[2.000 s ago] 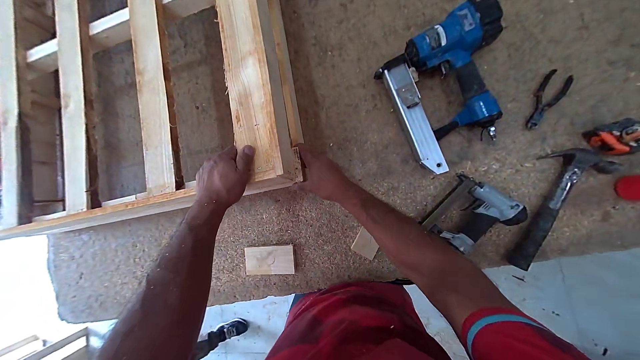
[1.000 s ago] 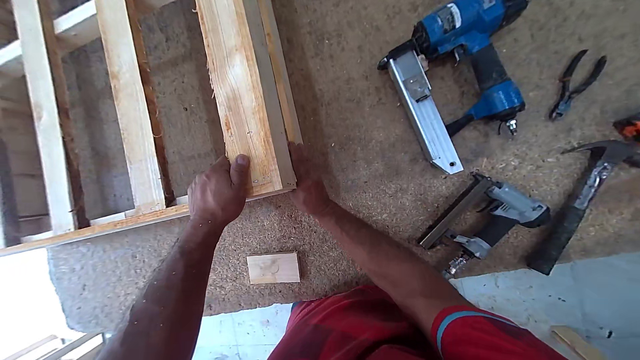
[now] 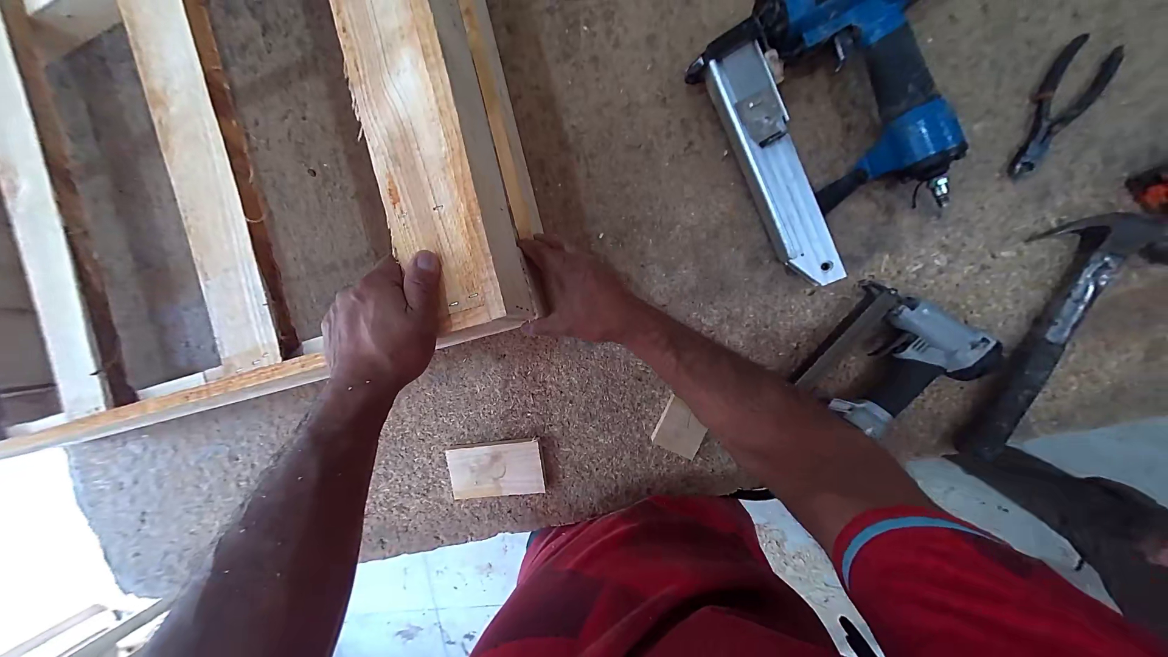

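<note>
A slatted wooden frame (image 3: 429,164) lies at the upper left on a particleboard bench. My left hand (image 3: 379,319) grips its near rail beside the corner, with the thumb on top of the wide end slat. At the outer side of the same corner is my right hand (image 3: 579,292), fingers against the side; whether a small piece is under them cannot be told. Staples show in the slat near the corner. Below the hands lies a small wood block (image 3: 495,469), and a second block (image 3: 679,428) is partly covered by my right forearm.
To the right lie a blue pneumatic nailer (image 3: 912,100), a smaller grey pneumatic stapler (image 3: 940,338), cutting pliers (image 3: 1049,119) and a claw hammer (image 3: 1058,328). An orange tool (image 3: 1152,190) is cut off by the right edge. The bench's near edge (image 3: 438,546) runs before my body.
Both hands stay at the frame's corner. A dark shape, seemingly part of a person, has come into view at the lower right.
</note>
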